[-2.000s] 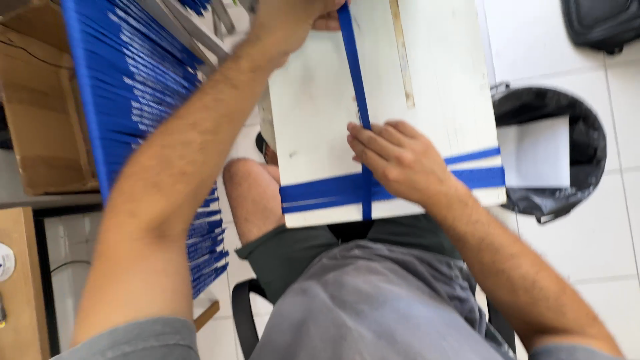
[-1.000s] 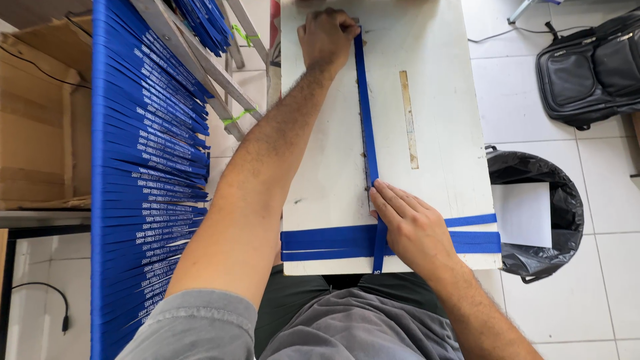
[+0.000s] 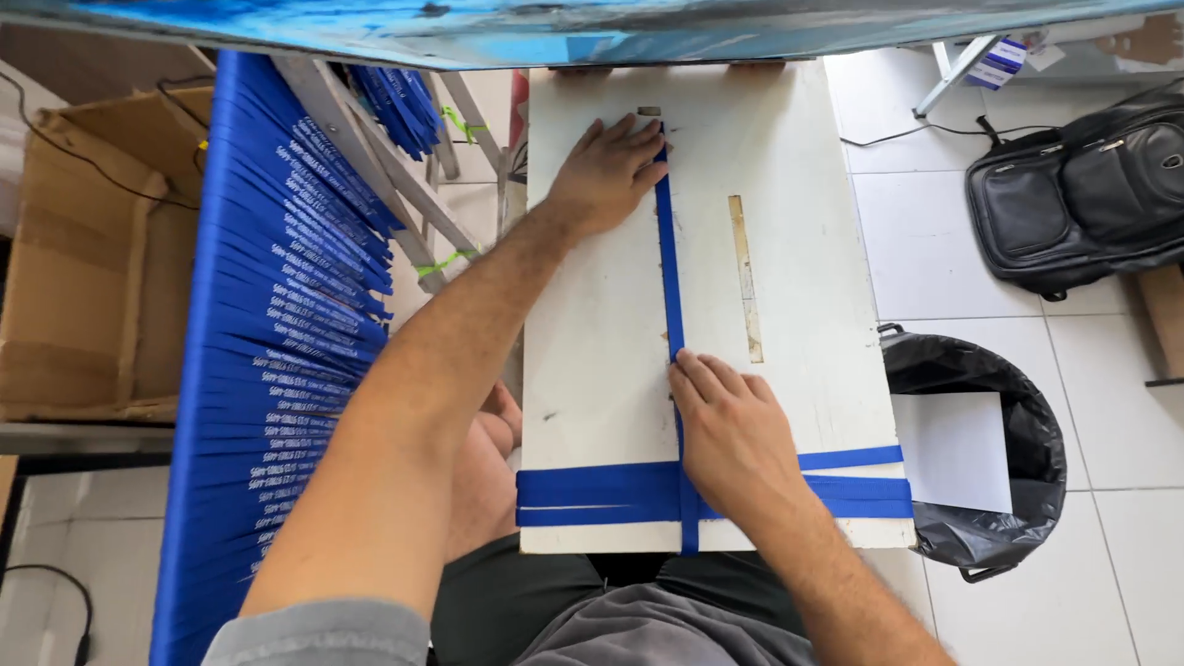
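Observation:
A narrow blue ribbon runs lengthwise down a white-painted board. My left hand lies over the ribbon's far end, fingertips on it and the board. Lower down, my right hand rests flat with its fingers on the same ribbon. Whether either hand pinches the ribbon cannot be told. Wide blue bands cross the near end of the board, and the ribbon's near end lies across them, partly behind my right hand. To the right of the ribbon, a tan strip shows in the board.
Many printed blue ribbons hang at the left, beside a metal stepladder and a cardboard box. A black-lined bin holding a white sheet stands right, near a black backpack. A blue panel spans the top.
The view has shifted, bringing the blue panel in at the top. My left hand, gripping near the ribbon's far end a second ago, is now laid flatter over it. My right hand stays on the ribbon.

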